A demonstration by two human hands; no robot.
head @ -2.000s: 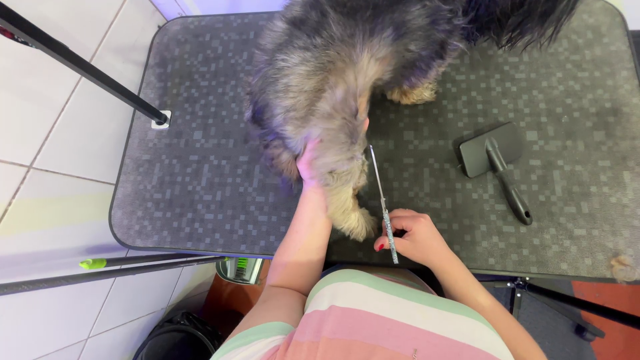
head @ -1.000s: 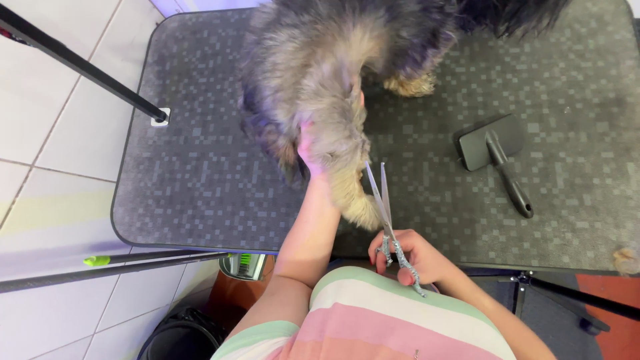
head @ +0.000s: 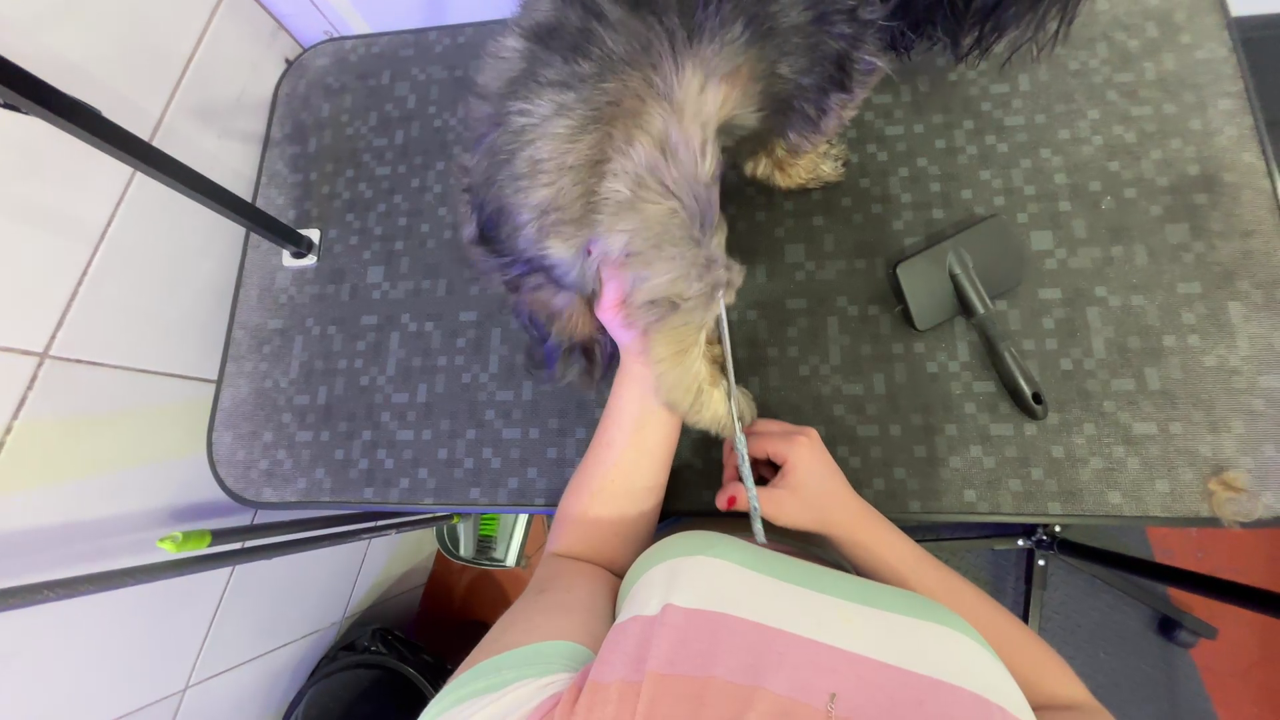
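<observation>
A grey and tan long-haired dog (head: 650, 150) stands on a dark patterned grooming table (head: 400, 430). My left hand (head: 618, 300) holds the dog's front leg (head: 690, 370) from its left side; the fingers are mostly hidden in and behind the fur. In my right hand (head: 790, 475) is a pair of grooming scissors (head: 737, 410), seen nearly edge-on, with the blades lying along the right side of that leg and pointing up the picture. The scissors' tip touches or nearly touches the fur. Another paw (head: 797, 165) rests farther back on the table.
A slicker brush (head: 985, 320) lies on the table at the right. A tuft of cut hair (head: 1232, 497) is at the near right edge. A black post (head: 150, 155) rises at the left. Long handles (head: 230, 550), a dustpan (head: 485, 540) and a black container (head: 370, 680) are below left.
The scissors' blades were spread one second ago and now appear as one line, turned edge-on beside the leg. My left hand stays at the dog's leg.
</observation>
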